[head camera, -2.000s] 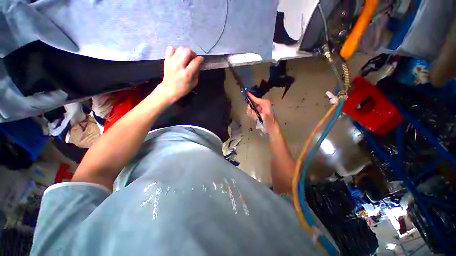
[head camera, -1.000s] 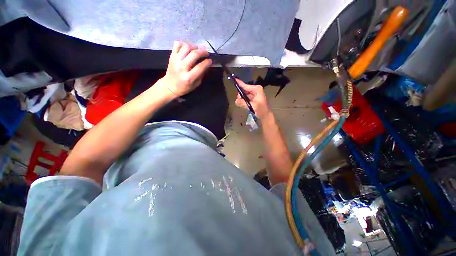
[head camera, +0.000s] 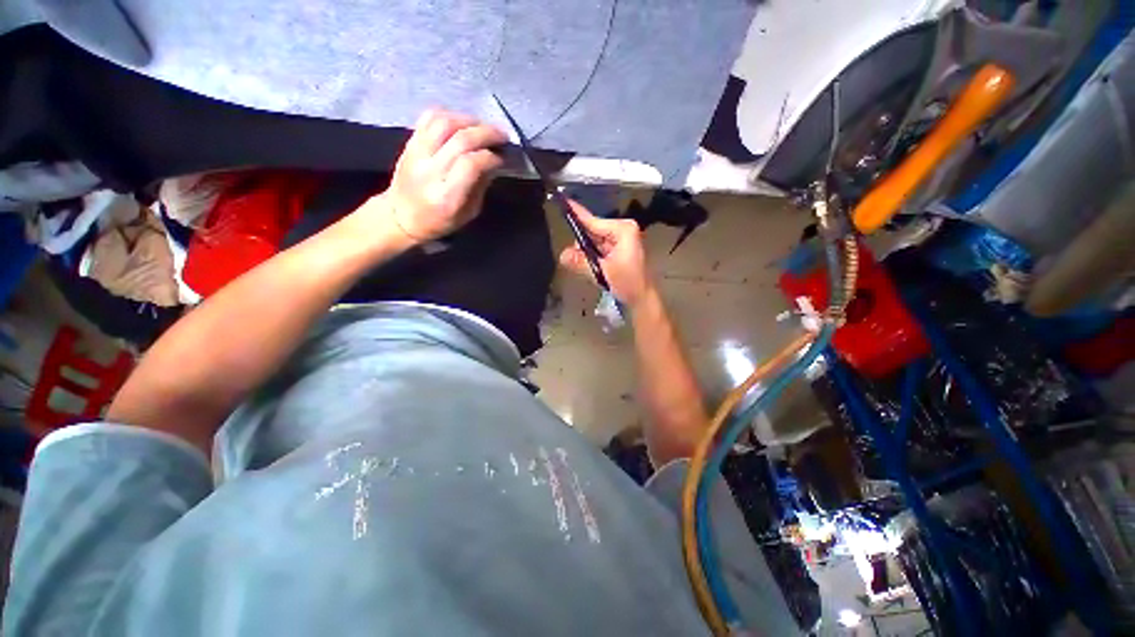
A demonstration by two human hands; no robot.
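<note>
Grey-blue fabric [head camera: 373, 62] lies over the table and reaches its near edge, with a thin dark curved line [head camera: 602, 62] on it. Black fabric [head camera: 187, 125] shows below it along the edge. My left hand [head camera: 444, 178] pinches the fabric's near edge. My right hand [head camera: 610, 253] holds the fabric shears [head camera: 554, 189] by their black handles. One long blade lies on top of the grey-blue fabric near the lower end of the curved line; the other blade is hidden.
An orange-handled iron [head camera: 934, 149] rests at the table's right, with tan and blue-green hoses [head camera: 712, 467] hanging beside my right arm. A red stool [head camera: 868, 326] stands on the floor at right. Red and white fabric pieces [head camera: 243, 230] lie below the table at left.
The shears have moved up from below the edge, and a blade now lies over the grey-blue fabric. My left hand keeps its grip on the edge. The view has shifted somewhat.
</note>
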